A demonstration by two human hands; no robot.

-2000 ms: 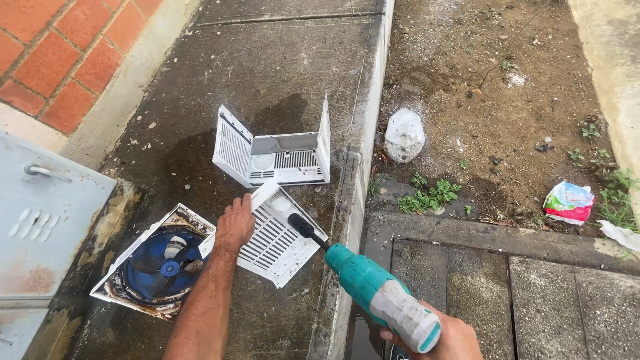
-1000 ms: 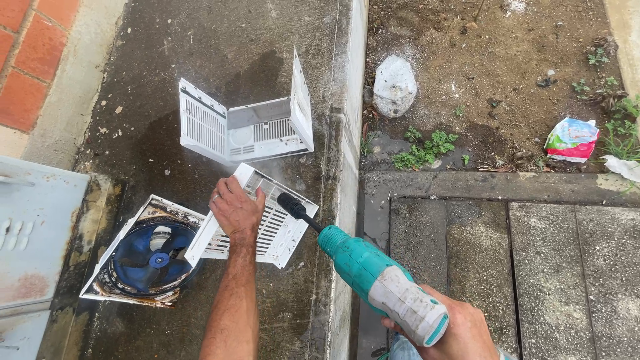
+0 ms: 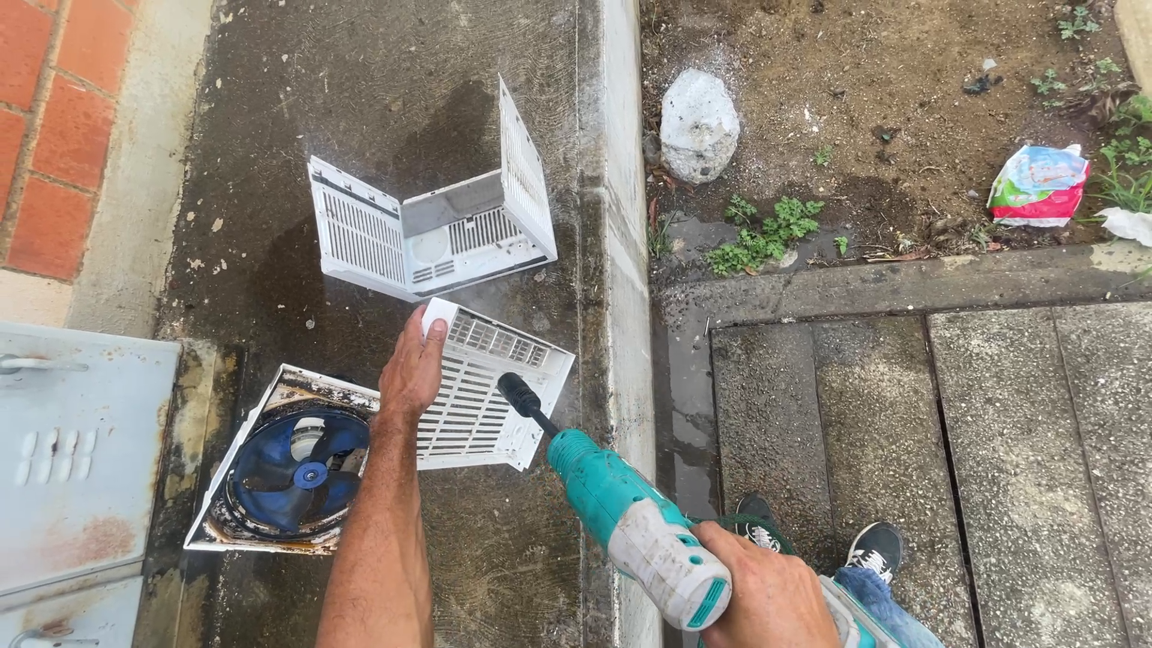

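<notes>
My left hand [image 3: 412, 367] grips the left edge of a white slotted plastic grille panel [image 3: 477, 396], tilted above the wet concrete. My right hand [image 3: 765, 585] holds a teal and grey cordless pressure washer gun [image 3: 621, 504]; its black nozzle is over the panel's slots. Whether water is leaving the nozzle, I cannot tell. Beyond the panel, a white vented plastic housing [image 3: 432, 234] stands on the concrete. Left of my forearm lies a rusty, dirty square frame around a blue fan [image 3: 309, 474], partly hidden by the forearm.
A raised concrete curb [image 3: 627, 297] runs beside the panel. Right of it are a pale rock [image 3: 699, 126], weeds [image 3: 765, 236], a crumpled colorful bag [image 3: 1039, 186] and concrete slabs [image 3: 882, 432], where my shoes stand. A rusty grey metal cabinet [image 3: 76, 450] is at left, near brick tiles [image 3: 72, 135].
My left hand has shifted from the top of the grille panel to its left edge, and the panel's tilt has changed. The view has moved somewhat.
</notes>
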